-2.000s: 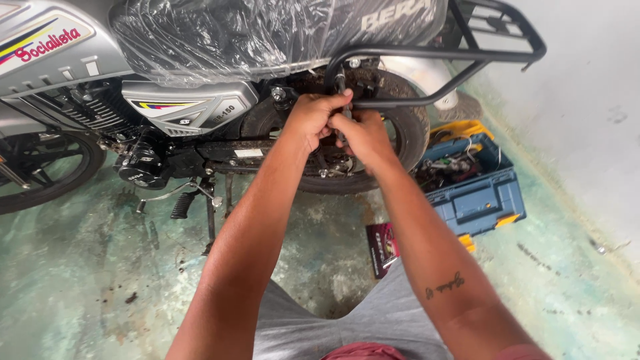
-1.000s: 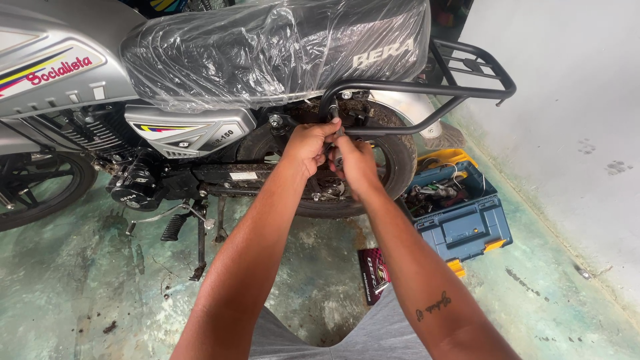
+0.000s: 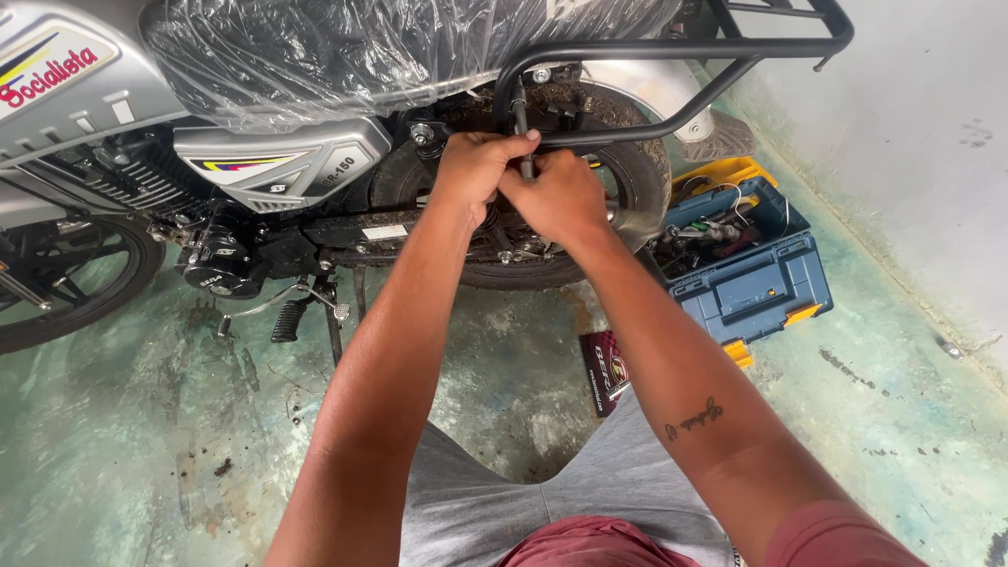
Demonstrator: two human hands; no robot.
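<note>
Both hands are at the rear of a silver motorcycle, beside the black tubular rear rack (image 3: 630, 52). My left hand (image 3: 476, 169) has its thumb laid across a metal rod-like tool (image 3: 520, 118), its fingers curled by the shaft. My right hand (image 3: 557, 193) is closed around the lower part of the same tool, touching my left. The tool stands roughly upright, its top end against the rack's front tube near the frame; its exact kind is hidden by the hands. Behind them are the rear wheel (image 3: 642, 169) and a bolt (image 3: 542, 75) under the plastic-wrapped seat (image 3: 331, 55).
A blue toolbox (image 3: 756, 287) with yellow latches lies open at the right, with tools inside. A dark printed booklet or box (image 3: 602, 370) lies on the floor by my knee. The kickstand, footpeg (image 3: 289, 321) and pedal (image 3: 260, 309) stick out at the left. A wall (image 3: 906, 157) rises at the right.
The view has shifted somewhat. Both hands stay together at the same spot by the rack; more of the tool's shaft shows above them now.
</note>
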